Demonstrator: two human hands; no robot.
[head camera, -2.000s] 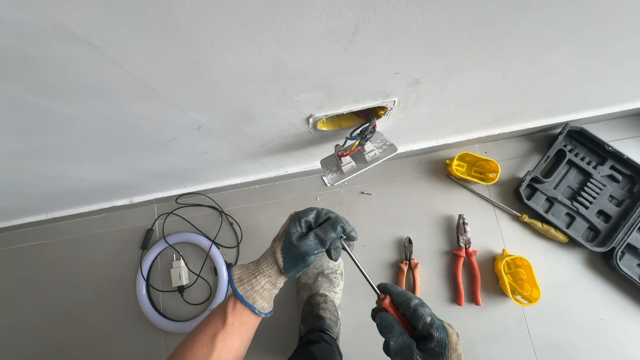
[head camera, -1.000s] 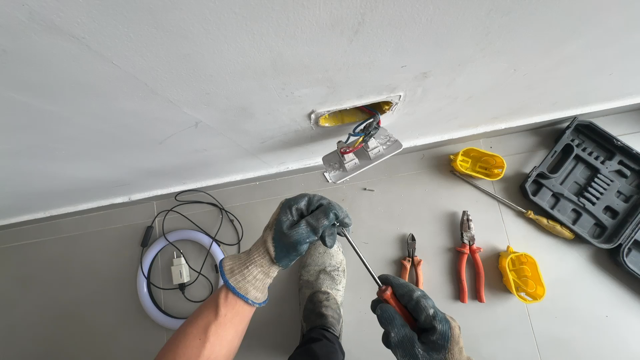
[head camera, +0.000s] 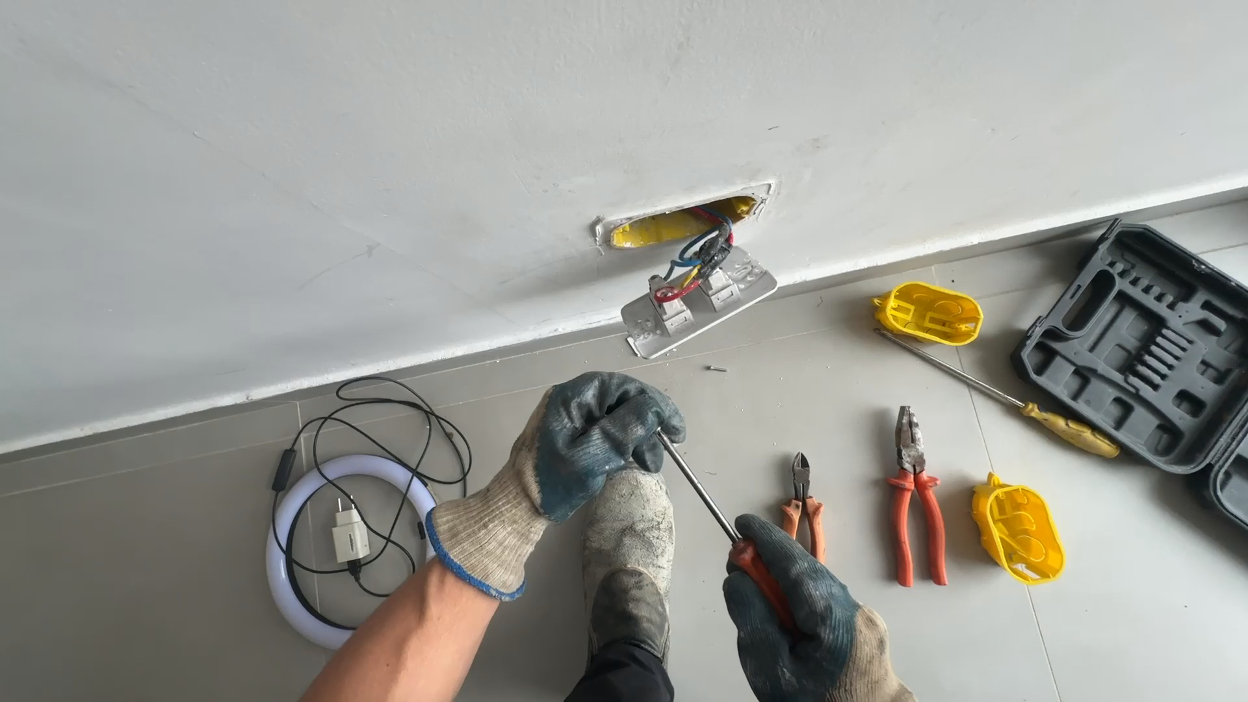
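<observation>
My left hand (head camera: 606, 441), in a blue-coated knit work glove, has its fingers bent together at the tip of a screwdriver (head camera: 697, 485); whether it pinches something small there is hidden. The red handle of that screwdriver is in my gloved right hand (head camera: 795, 609), its shaft slanting up to the left. Beyond both hands, a wall plate (head camera: 699, 304) with its back showing hangs by coloured wires (head camera: 704, 255) from a yellow electrical box (head camera: 663, 229) recessed in the wall. A small screw-like piece (head camera: 717, 369) lies on the floor below the plate.
Diagonal cutters (head camera: 801, 502), combination pliers (head camera: 915, 497), two yellow electrical boxes (head camera: 931, 314) (head camera: 1019, 531), a yellow-handled screwdriver (head camera: 999, 395) and an open tool case (head camera: 1146, 341) lie to the right. A ring light (head camera: 288, 575) with cable and charger (head camera: 349, 536) lies left. My boot (head camera: 629, 536) stands between my arms.
</observation>
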